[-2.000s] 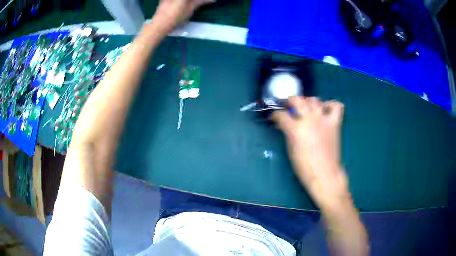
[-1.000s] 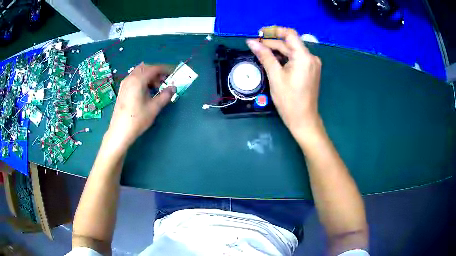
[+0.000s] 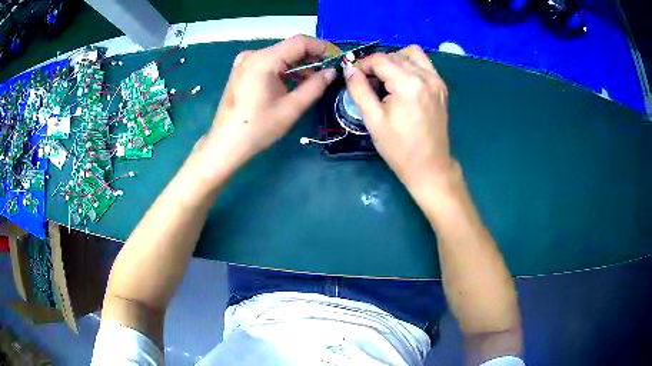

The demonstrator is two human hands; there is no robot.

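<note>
My left hand [image 3: 268,93] holds a circuit board [image 3: 312,66], seen nearly edge-on, above the far left part of the housing. My right hand [image 3: 404,100] pinches a small white plug [image 3: 349,56] at the board's right end; whether it is seated cannot be told. The black housing [image 3: 350,146] lies on the green mat below both hands, partly hidden by them. Its round silver-white speaker [image 3: 353,109] shows between my hands. A white wire lead [image 3: 319,139] with a small white plug hangs out of the housing's left side.
A pile of green boards [image 3: 89,136] with red and white wires spreads at left, partly on a blue sheet [image 3: 36,214]. Another blue sheet [image 3: 457,21] lies on the far side with black units [image 3: 565,18]. An open cardboard box [image 3: 61,279] is below the bench at left.
My left hand has brought the board right and up to my right hand over the housing. My right hand has moved slightly, with the plug now at the board's end.
</note>
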